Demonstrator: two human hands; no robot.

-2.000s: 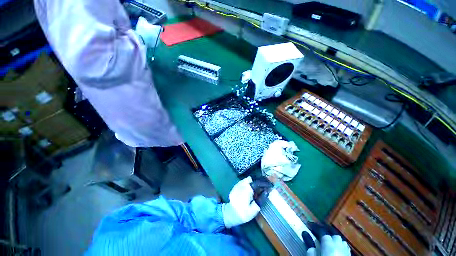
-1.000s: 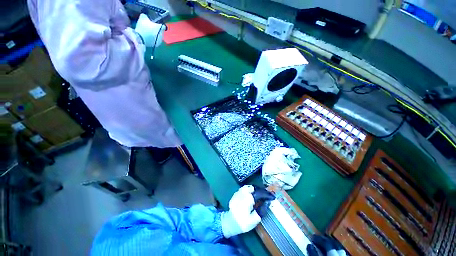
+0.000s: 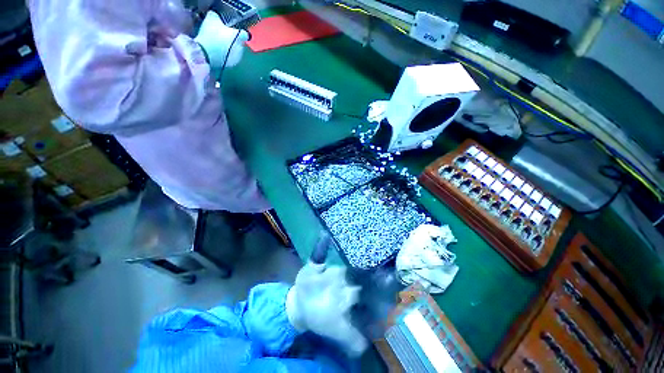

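Note:
A silver ribbed heat sink (image 3: 416, 342) lies in an orange-brown jig (image 3: 453, 336) at the bottom edge, cut off by the frame. My left hand (image 3: 327, 300), in a white glove with dark fingertips, is just left of the jig's upper end. It is blurred, with a dark finger raised and the other fingers spread; no held thing shows. My right hand is out of the picture. A black two-part tray (image 3: 325, 232) full of tiny silver screws (image 3: 368, 222) lies beyond my left hand.
A crumpled cloth (image 3: 428, 258) lies between tray and jig. A white box-shaped device (image 3: 429, 105) stands behind the tray. Brown boards with white pieces (image 3: 502, 197) and a slotted fixture board (image 3: 582, 313) are at right. A person's pink sleeve (image 3: 138, 109) is at left.
My left hand has let go of the heat sink's upper end and moved left and down. My right hand has left the picture. The view has shifted slightly.

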